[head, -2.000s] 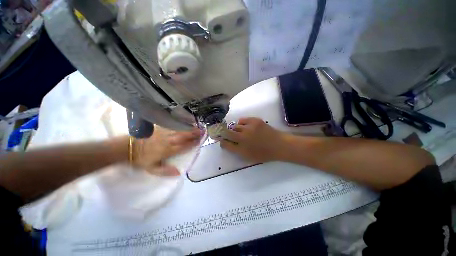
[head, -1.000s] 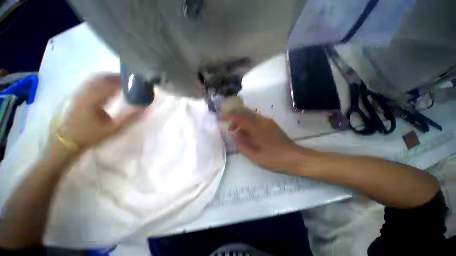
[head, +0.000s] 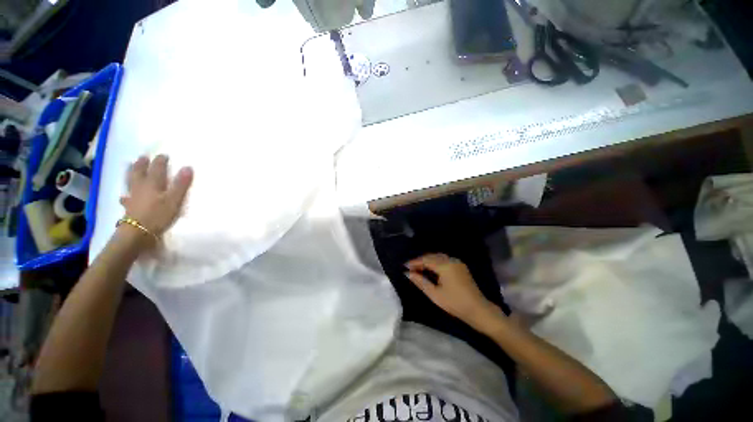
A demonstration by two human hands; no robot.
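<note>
A large white garment panel [head: 272, 330] spreads over the left of the table and hangs over its front edge onto the lap. Its upper part lies beside the needle plate [head: 361, 67]. My left hand [head: 155, 198] lies on the panel at the left, fingers spread, slightly blurred. My right hand [head: 446, 284] is over the lap, right of the hanging cloth and not touching it. Its fingers are bent, with a gap at the thumb, and nothing shows in it. The sewing machine head is mostly cut off by the top edge.
A blue basket [head: 106, 165] with thread cones stands at the left table edge. A dark phone [head: 480, 31] and black-handled shears [head: 551, 62] lie at the back right, above the printed ruler [head: 537, 136]. More white cloth [head: 615, 309] lies right of the lap.
The view has shifted down towards the lap. My right hand has left the needle area and moved down over the lap. The panel now hangs over the table edge, and my left hand lies on it.
</note>
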